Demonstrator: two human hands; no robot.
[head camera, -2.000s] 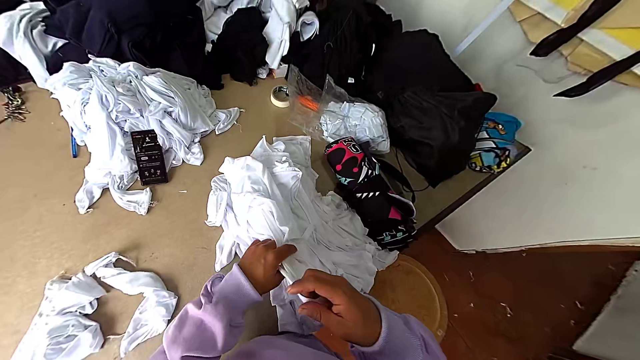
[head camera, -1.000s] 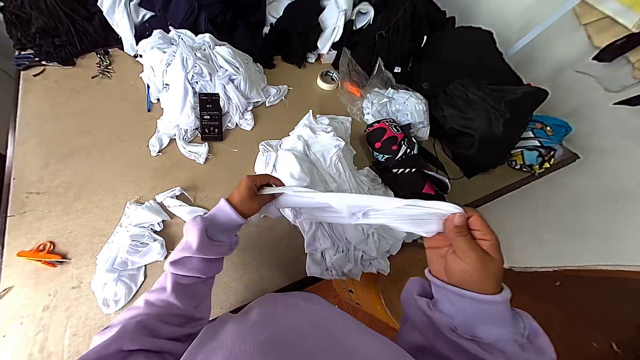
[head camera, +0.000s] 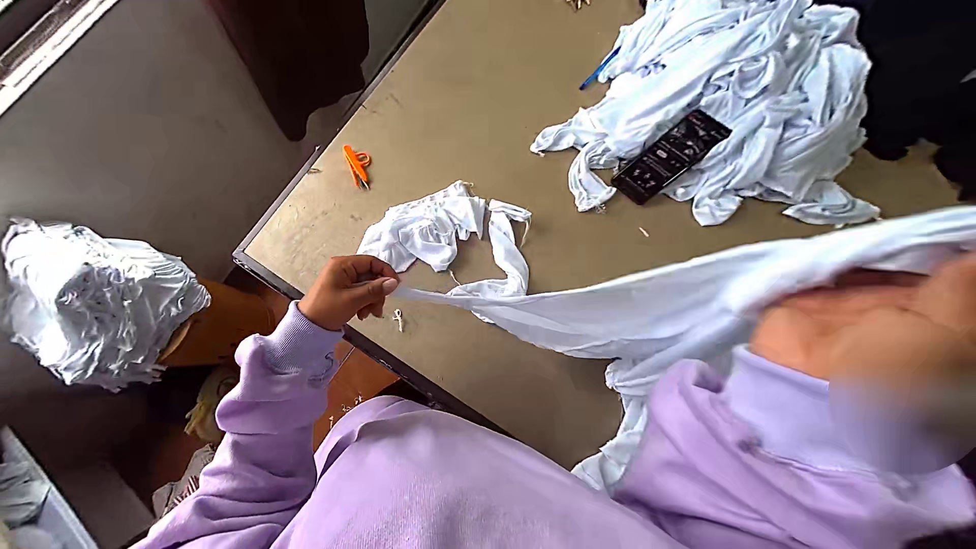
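Observation:
A long piece of white fabric (head camera: 610, 316) stretches across the view above the table. My left hand (head camera: 351, 288) pinches its narrow end between thumb and fingers. At the right edge my right hand (head camera: 862, 320) is blurred, with the fabric passing over and behind it; its fingertips cannot be made out. Just beyond my left hand, smaller white fabric pieces (head camera: 435, 229) lie crumpled on the table. More white fabric (head camera: 629, 427) hangs beside my right sleeve.
Orange thread snips (head camera: 356, 166) lie near the left edge of the table (head camera: 473, 122). A heap of white fabric (head camera: 747, 99) bears a dark printed box (head camera: 671, 156), with a blue pen (head camera: 599, 69) beside it. Left of the table, a container (head camera: 221, 324) overflows with white fabric (head camera: 99, 301).
The view has swung far to the left. One second ago the white fabric was stretched between both hands over the white pile; now my left hand holds its end near the small crumpled pieces.

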